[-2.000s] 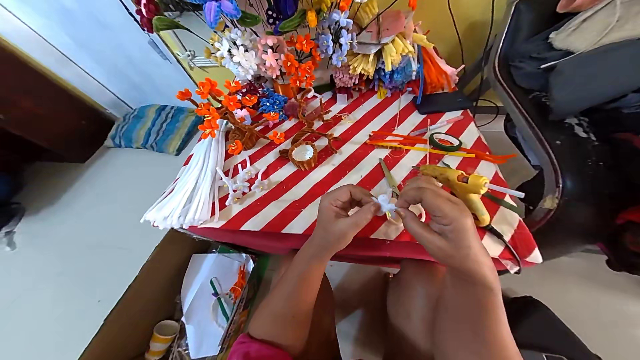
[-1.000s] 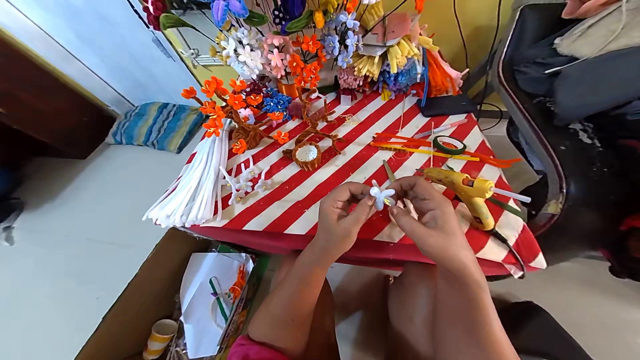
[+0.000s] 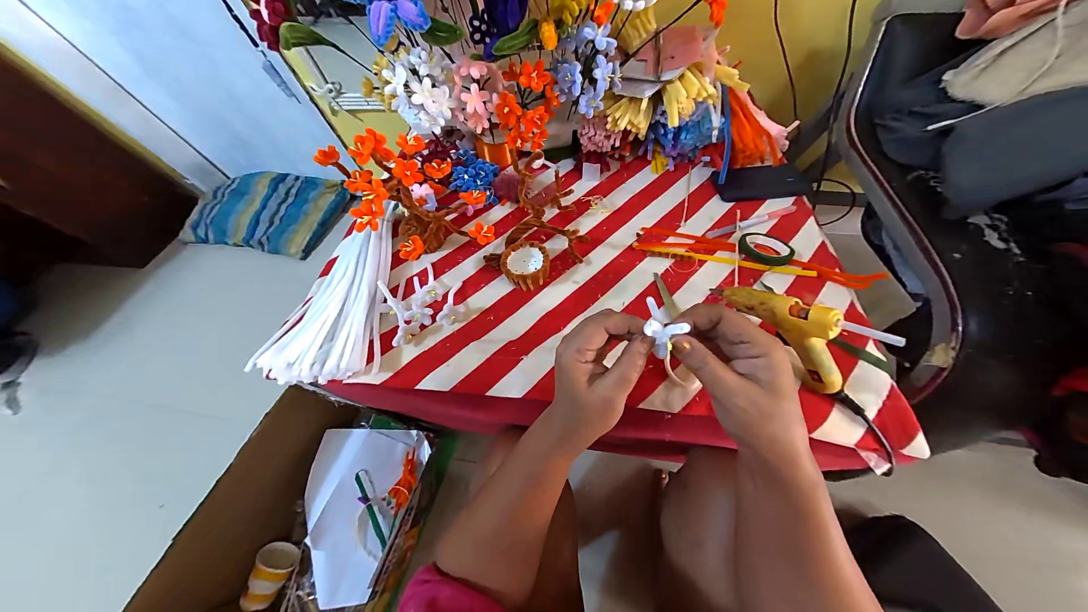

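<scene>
Between my two hands, over the front edge of the striped cloth, is a small white pipe-cleaner flower. My left hand pinches its left side with thumb and fingers. On its right side my right hand pinches it the same way. Scissors lie just behind the flower, their handles partly hidden by my hands. A yellow hot glue gun rests right of my right hand. Several small white flowers lie to the left, beside a bundle of white pipe cleaners.
Green floral tape lies by orange and yellow pipe cleaners. A brown ring-shaped piece sits mid-table. Orange flowers and other pipe-cleaner flowers stand behind. A cardboard box is below left, a black chair at right.
The white flower has turned between my fingers, and its petals are now spread differently. Both hands stay in about the same place.
</scene>
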